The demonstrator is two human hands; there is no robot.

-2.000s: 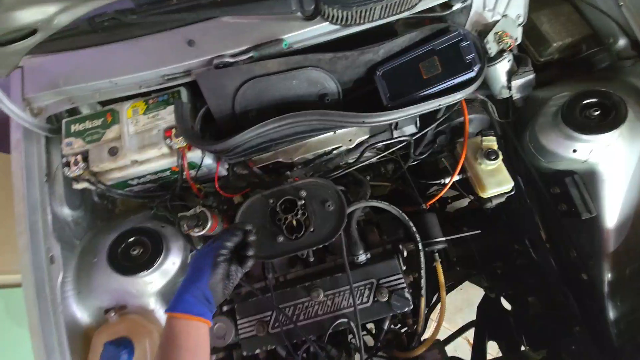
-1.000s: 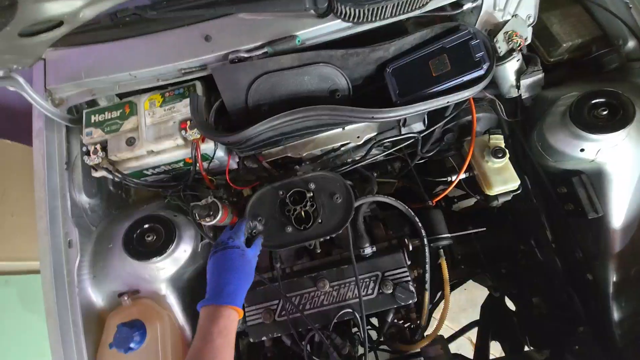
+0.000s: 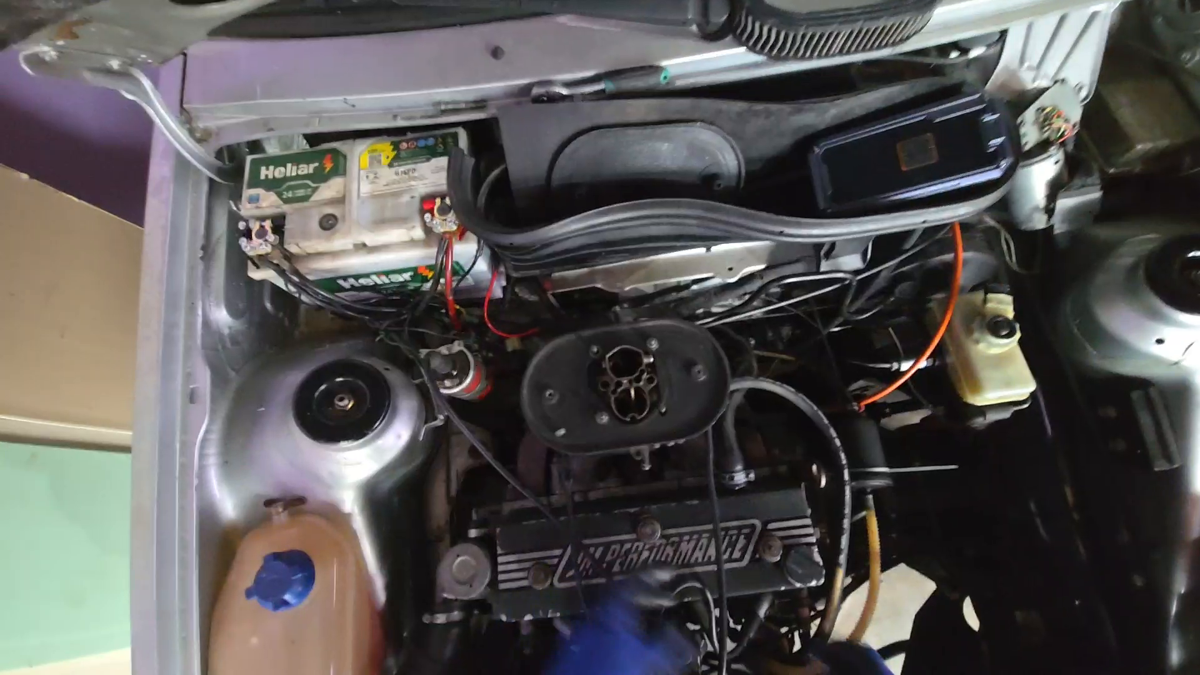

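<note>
Low in the head view, my left hand [image 3: 619,628], in a blue glove, is blurred in front of the lower edge of the black valve cover [image 3: 656,555]; whether it holds something is not clear. Only a small blue part of my right hand [image 3: 864,658] shows at the bottom edge, near a yellowish hose [image 3: 872,562]. Above the valve cover, the oval black air filter base [image 3: 562,394] surrounds the open carburetor throat [image 3: 628,382], with no hand on it. A red-and-silver cylindrical part [image 3: 457,370] is left of the base.
A Heliar battery [image 3: 323,220] sits at the upper left. A coolant reservoir [image 3: 291,623] with a blue cap is at the lower left. A dark phone-like device [image 3: 909,155] lies on the cowl at the upper right, above the brake fluid reservoir [image 3: 989,352]. Loose cables and hoses cross the engine.
My left hand has left the left end of the air filter base and moved down to the valve cover's lower edge. A bit of my right hand has come into view.
</note>
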